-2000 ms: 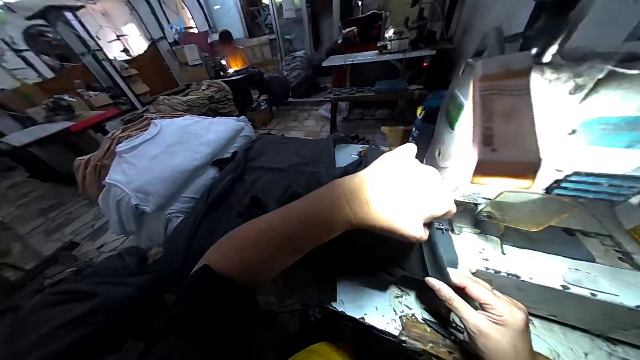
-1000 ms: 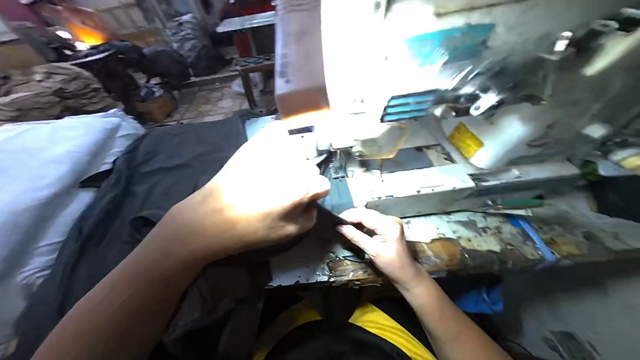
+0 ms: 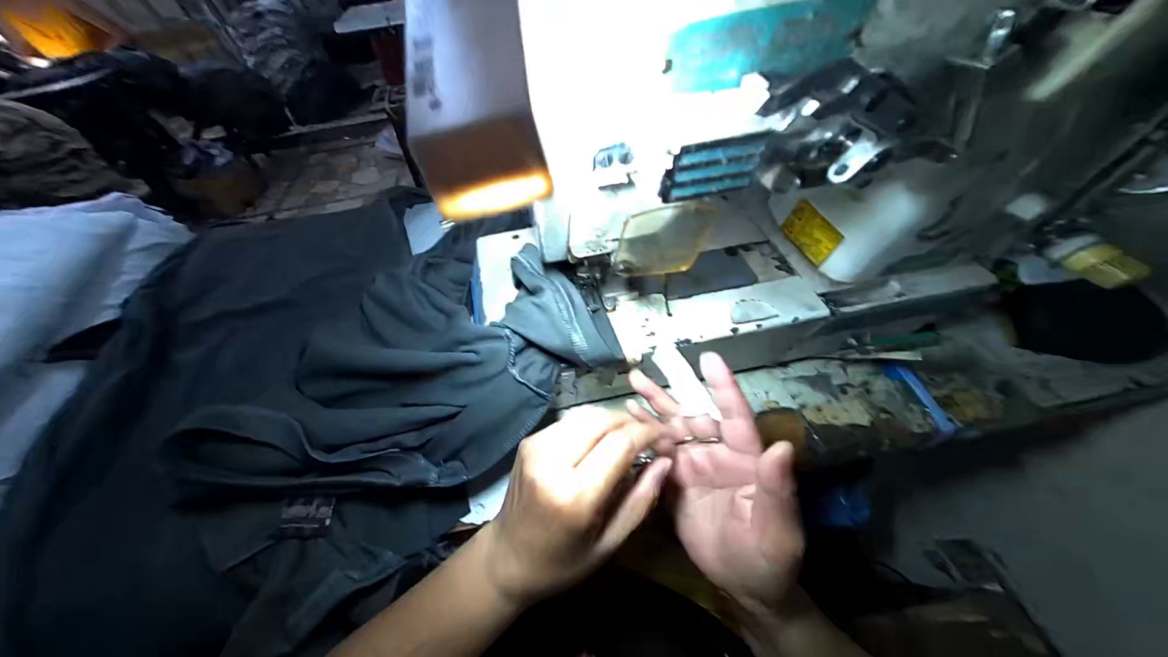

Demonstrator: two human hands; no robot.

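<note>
The dark grey garment [image 3: 429, 365] lies bunched left of the sewing machine [image 3: 593, 119], its stitched edge close to the presser foot [image 3: 593, 287]. Just in front of the machine bed, my left hand [image 3: 575, 493] has its fingers pinched on a small shiny metal thing [image 3: 644, 456], too small and blurred to name. My right hand [image 3: 735, 502] is turned palm up beside it, fingers apart, nearly touching the left fingertips. A thin dark band crosses one right finger. Neither hand touches the garment. A white strip [image 3: 684, 379] shows behind the right fingers.
Black cloth [image 3: 109, 392] spreads over the left side, with white cloth [image 3: 64, 274] at the far left. A worn table edge [image 3: 830, 411] runs right, bearing a blue strip [image 3: 922, 399]. A lit lamp [image 3: 497, 194] hangs beside the machine head. Dark heaps lie on the floor behind.
Both hands have left the dark cloth by the presser foot and come together in front of the machine. The right hand has turned palm up. More of the grey garment shows.
</note>
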